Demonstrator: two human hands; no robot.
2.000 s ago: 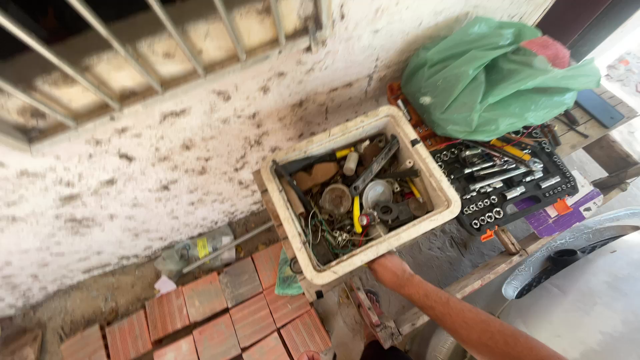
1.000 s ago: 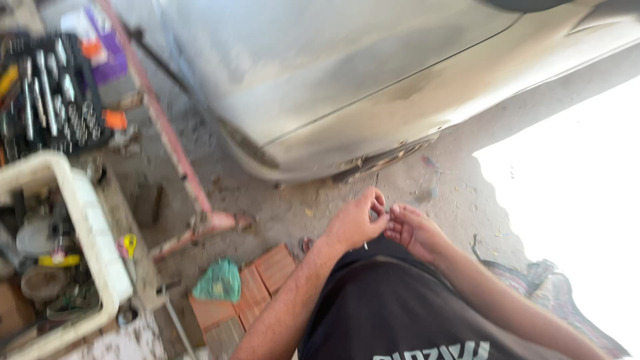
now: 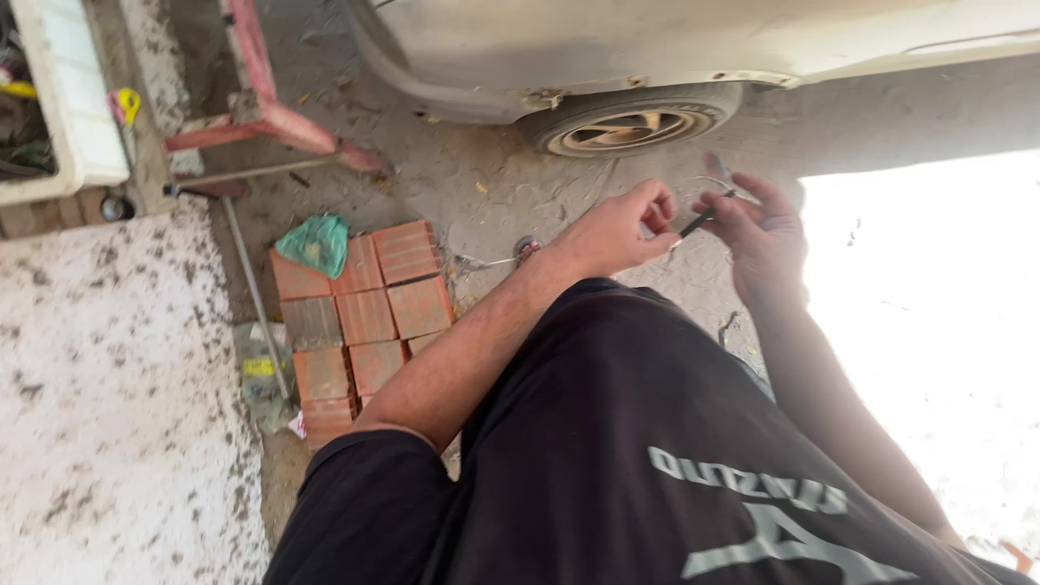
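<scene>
Near the middle of the view my left hand (image 3: pixel 630 227) has its thumb and fingertips closed on one end of a thin black rod-like piece (image 3: pixel 696 223). My right hand (image 3: pixel 756 227), to the right of it, pinches the other end of the same piece between thumb and fingers. A thin pale wire or strip (image 3: pixel 715 182) curves by the right fingertips; what it belongs to cannot be told. Both hands are in front of my dark shirt, above the dirt floor, a little below the car's wheel (image 3: pixel 630 128).
A silver car body (image 3: pixel 601 49) spans the top. At left are a red metal frame (image 3: pixel 256 114), a white plastic bin (image 3: pixel 85 106) of tools, and stacked hollow bricks (image 3: pixel 366 313) with a green plastic bag (image 3: pixel 315 245). A metal rod (image 3: pixel 256 292) leans by the speckled wall (image 3: pixel 114 390).
The view has swung from the bin and wall to the car. A hand was at the bin's edge two seconds ago; now both hands are together in front of my body, on the black piece.
</scene>
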